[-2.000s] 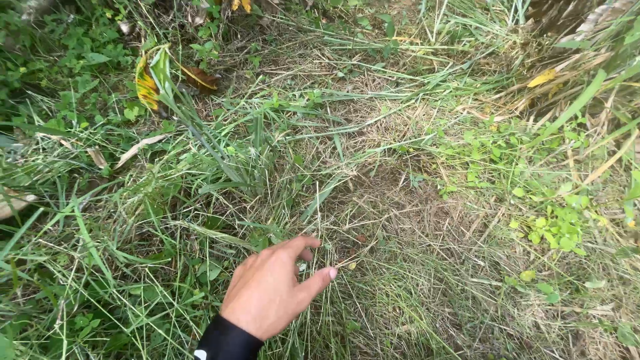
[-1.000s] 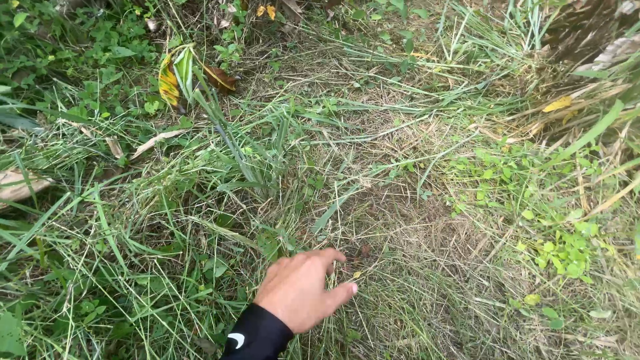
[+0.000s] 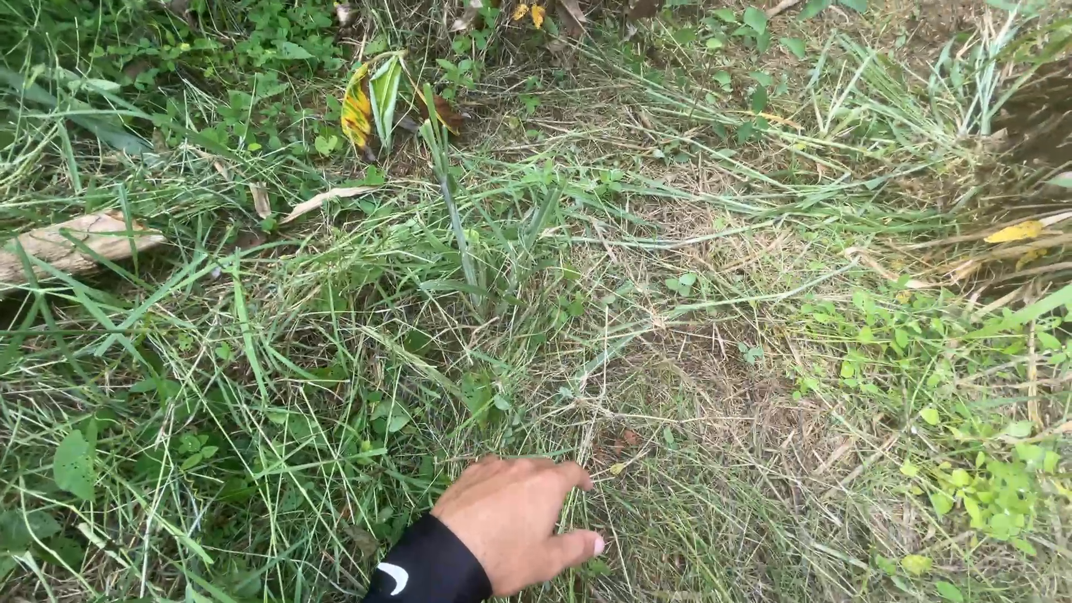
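Observation:
My left hand (image 3: 517,521) reaches in from the bottom edge, back of the hand up, in a black Nike sleeve (image 3: 435,568). Its thumb and forefinger are spread with nothing between them, over cut grass and dry stems (image 3: 599,419). Whether the curled fingers touch the grass cannot be told. Ahead of the hand an upright cut grass stalk (image 3: 456,222) stands among green blades. My right hand is out of view.
A piece of pale wood (image 3: 79,247) lies at the left. A yellow and green leaf (image 3: 373,105) stands beyond the stalk. Low clover-like weeds (image 3: 988,494) grow at the right, below a clump of dry leaves (image 3: 997,247).
The view has shifted, bringing the piece of wood at the left further into the frame. My left hand stays spread low over the grass, holding nothing.

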